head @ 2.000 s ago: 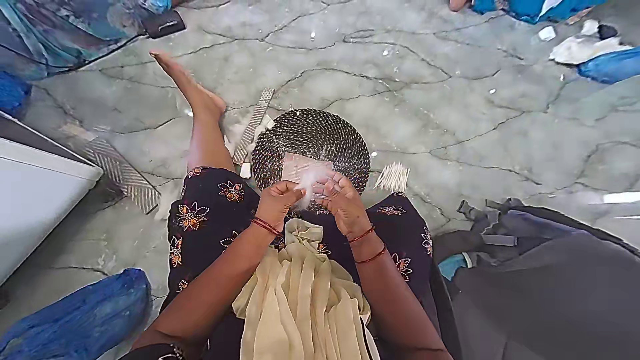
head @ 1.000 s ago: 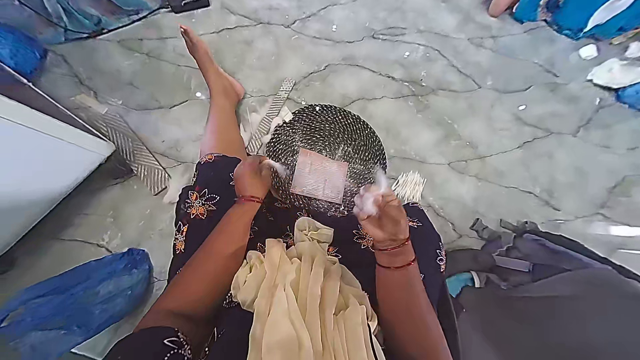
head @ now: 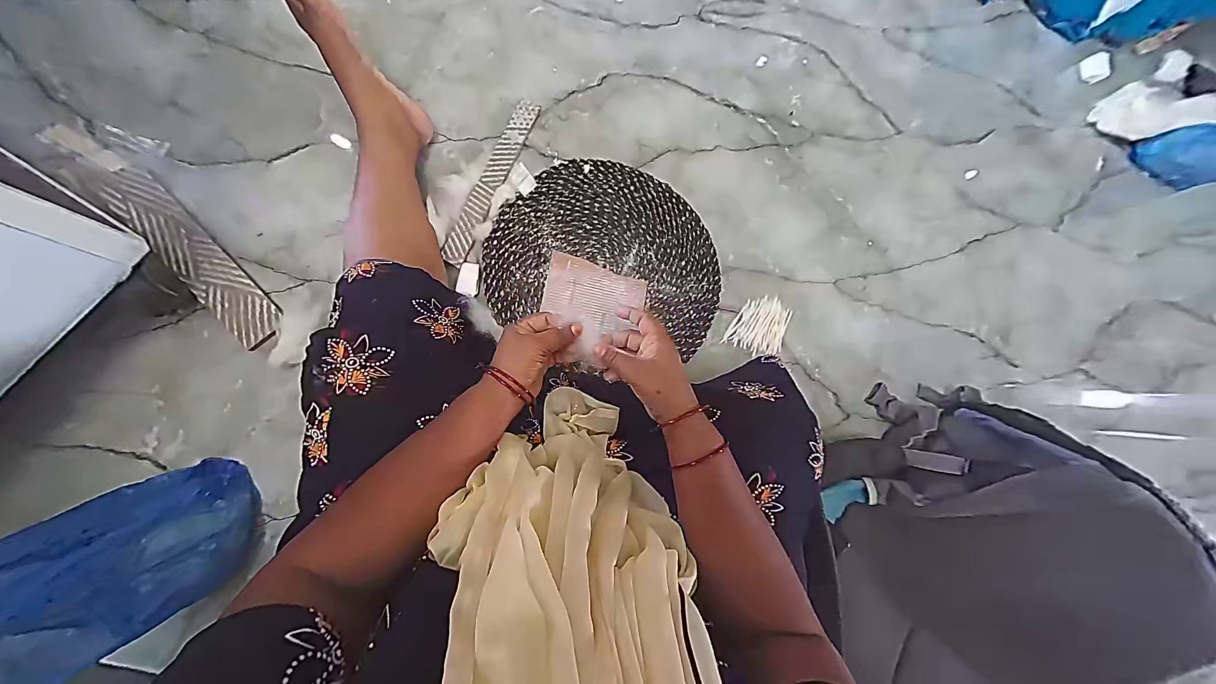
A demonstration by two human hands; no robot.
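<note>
Both my hands meet over the near edge of a round, dark woven mat [head: 608,209] on the floor. My left hand [head: 537,353] pinches a wisp of white cotton fibre [head: 587,353] between thumb and fingers. Close beside it, my right hand [head: 648,359] has thumb and fingers on the same fluff. Just beyond the fingers a flat, pinkish square piece with fine lines [head: 594,294] lies on the mat; its near edge is hidden by the hands. A pile of thin white sticks [head: 758,325] rests right of the mat.
Patterned strips [head: 492,180] [head: 195,242] lie on the marbled floor to the left, near a white box-like object [head: 62,256]. A blue plastic bag [head: 133,560] is at the lower left, a grey bag [head: 1026,532] at the lower right. My bare foot and leg [head: 385,142] extend beyond the mat.
My hands, apart with a white tuft at each one second ago, have come together in front of the pinkish square. Two seconds ago they were also together around white fluff.
</note>
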